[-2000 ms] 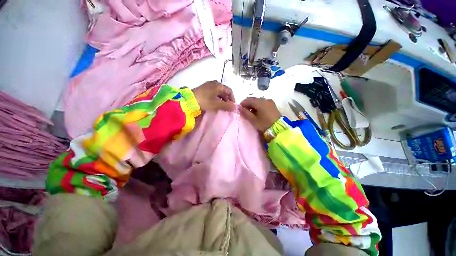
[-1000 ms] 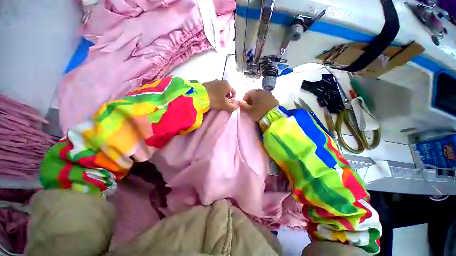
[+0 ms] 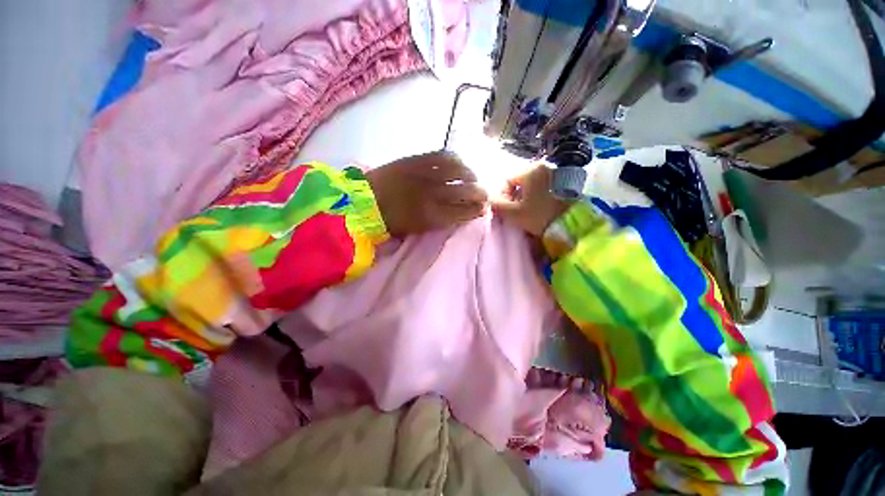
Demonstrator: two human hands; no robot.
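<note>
A light pink garment piece (image 3: 437, 300) hangs from my fingers over the table edge into my lap. My left hand (image 3: 427, 194) pinches its top edge from the left, just in front of the needle area. My right hand (image 3: 532, 199) pinches the same edge from the right, close beside the left; part of it is behind the sewing machine's grey knob. The presser foot and needle area (image 3: 500, 160) is washed out by the bright lamp, so whether the cloth is under the foot cannot be told.
Gathered pink garment pieces (image 3: 223, 107) lie at upper left, pink strips (image 3: 44, 257) at far left. The white machine head (image 3: 757, 97) stands at upper right. Right of my hand are a black object (image 3: 670, 192), partly hidden scissors (image 3: 755, 302) and a blue box (image 3: 862, 341).
The view has moved closer to the machine head, which shows larger. Both hands, still pinching the pink edge, are nearer the needle area. My right sleeve now covers part of the scissors.
</note>
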